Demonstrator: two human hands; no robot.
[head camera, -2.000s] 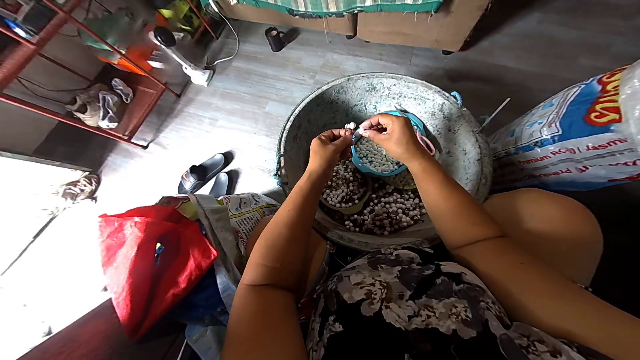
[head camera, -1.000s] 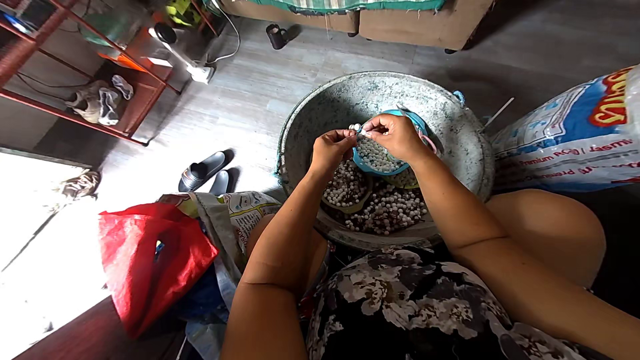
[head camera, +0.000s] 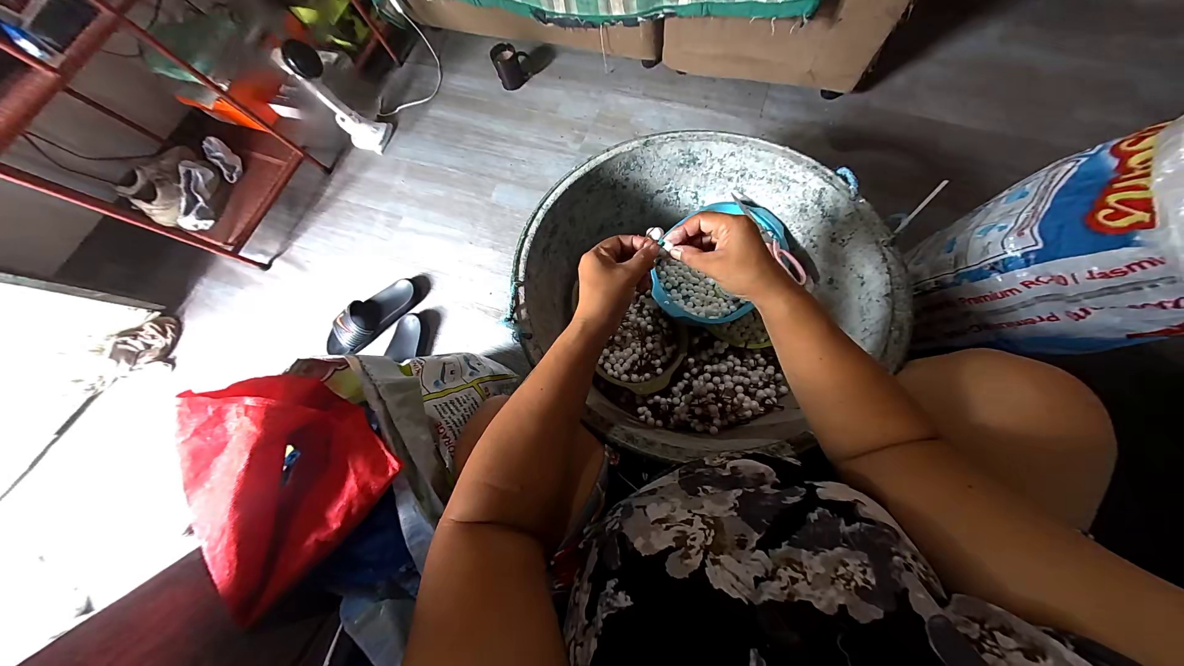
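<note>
My left hand (head camera: 612, 268) and my right hand (head camera: 726, 252) meet fingertip to fingertip above a large round metal basin (head camera: 832, 222). Small white beads (head camera: 656, 234) are pinched between them, with a tiny bit of green beside. Under my right hand sits a blue plastic bowl (head camera: 673, 305) of white beads. Pink-handled scissors (head camera: 787, 262) lie at its right edge, partly covered by my right hand. A yellowish-green bowl (head camera: 659, 381) to the lower left holds white beads mixed with dark red bits. More such beads (head camera: 717, 387) lie loose on the basin's bottom.
A large printed plastic sack (head camera: 1054, 250) stands right of the basin. To the left are a red bag (head camera: 277, 472), dark slide sandals (head camera: 370, 316) and a red metal rack (head camera: 268, 213) with shoes. A black mug (head camera: 508, 67) stands on the floor near a brown sofa (head camera: 758, 46).
</note>
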